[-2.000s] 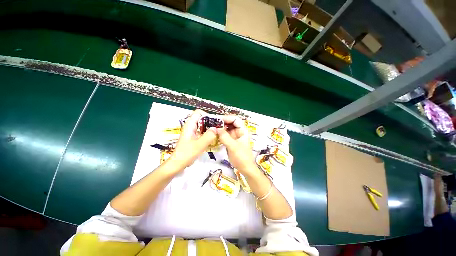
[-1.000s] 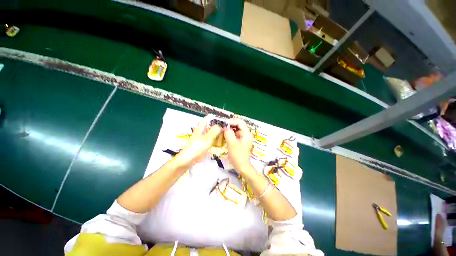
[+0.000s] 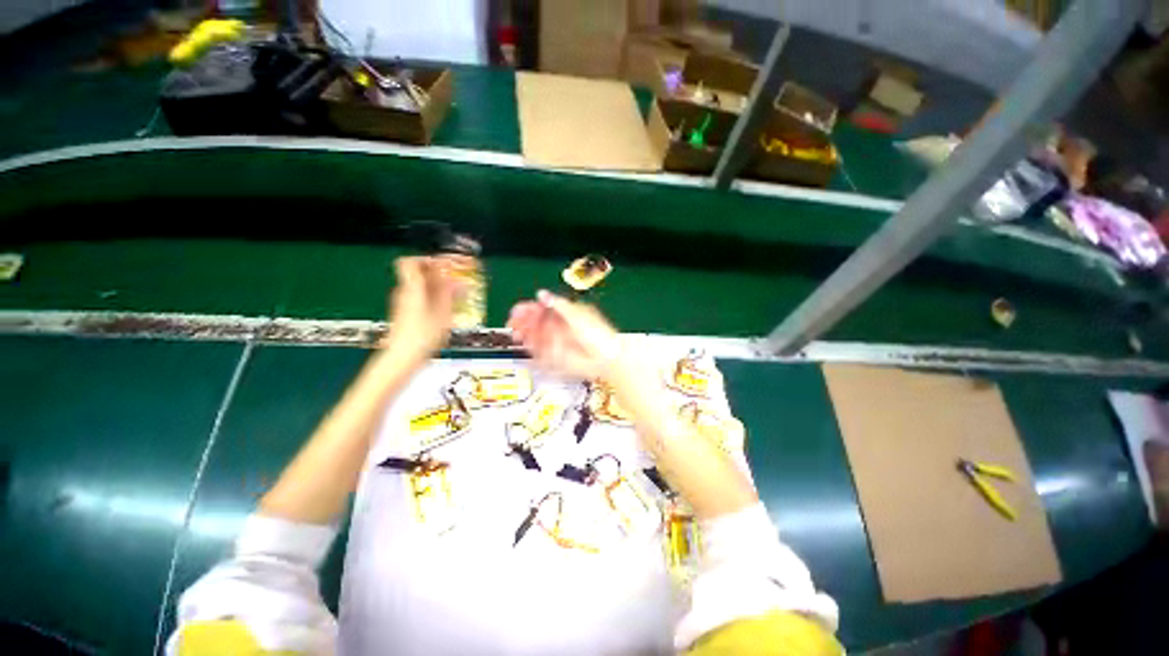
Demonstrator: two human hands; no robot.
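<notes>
My left hand (image 3: 430, 301) holds a yellow-and-white unit (image 3: 469, 292) with a dark wired cluster at its top, over the near edge of the conveyor belt. It is blurred. My right hand (image 3: 562, 336) is apart from it, fingers loosely spread, with nothing seen in it. Several yellow-and-white units with red and black wires and black connectors (image 3: 526, 454) lie on the white work sheet (image 3: 474, 577) below my hands. My right forearm hides part of the sheet.
Another unit (image 3: 587, 272) lies on the green conveyor belt (image 3: 321, 276) beyond my hands. Yellow-handled pliers (image 3: 988, 488) lie on a cardboard sheet (image 3: 923, 538) at right. A grey metal post (image 3: 897, 237) slants across the right. Open boxes (image 3: 692, 144) stand at the far side. A person's arm shows far right.
My hands have separated and moved forward from the sheet toward the belt, the left carrying a unit. The view has tilted up, showing more of the far side. The belt unit appears farther right.
</notes>
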